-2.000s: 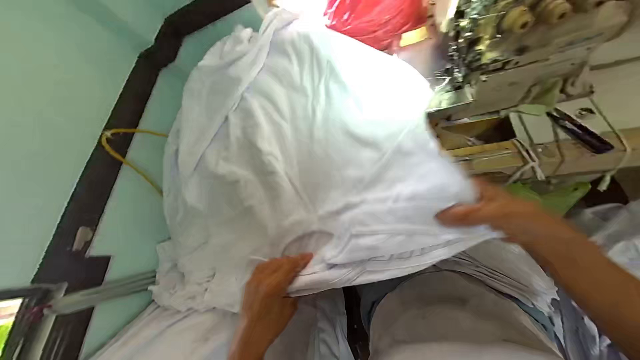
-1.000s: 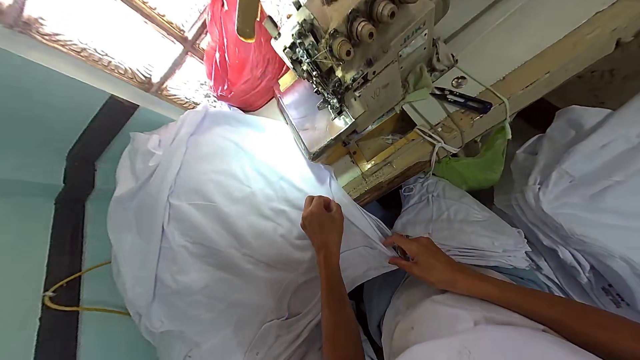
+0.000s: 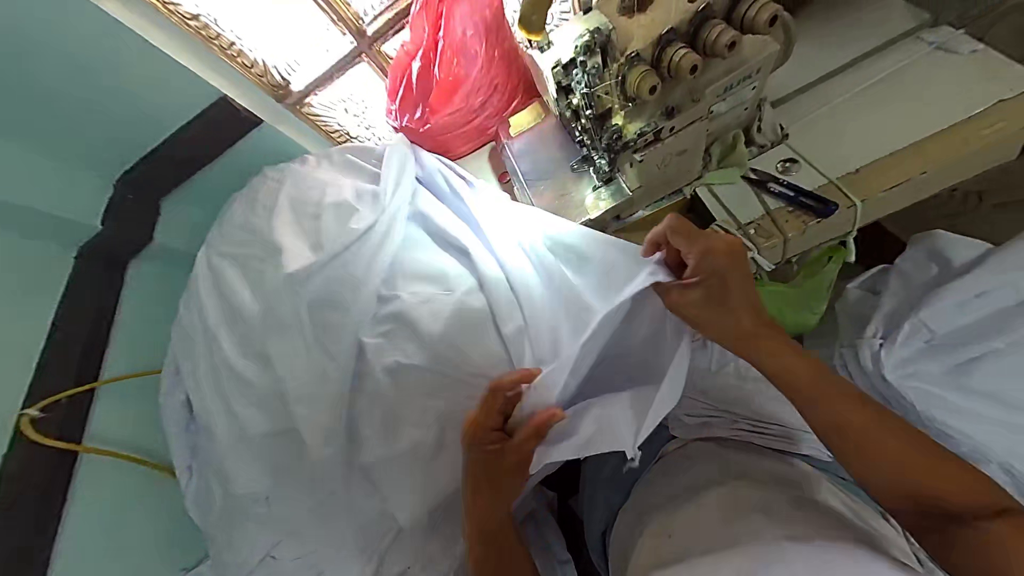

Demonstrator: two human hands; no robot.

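A large heap of white fabric (image 3: pixel 320 344) fills the left and middle of the view, below an overlock sewing machine (image 3: pixel 664 104). My right hand (image 3: pixel 708 280) pinches a raised corner of the cloth near the machine table's front edge. Lower down, my left hand (image 3: pixel 504 432) has its thumb and index finger at the near edge of the same cloth, with a gap between the fingertips; whether it grips the cloth I cannot tell. Between the hands, the cloth folds open and shows its shaded inner side.
A red plastic bag (image 3: pixel 464 80) stands behind the heap. Small dark-handled snips (image 3: pixel 792 192) lie on the table (image 3: pixel 920 144). A green cloth or bag (image 3: pixel 804 292) hangs below. More white fabric (image 3: pixel 952 344) lies at right, and a yellow cord (image 3: pixel 96 452) is by the left wall.
My right hand has lifted a corner of the cloth toward the machine. My left hand has moved down to the cloth's near edge. The view has shifted greatly since the oldest frame.
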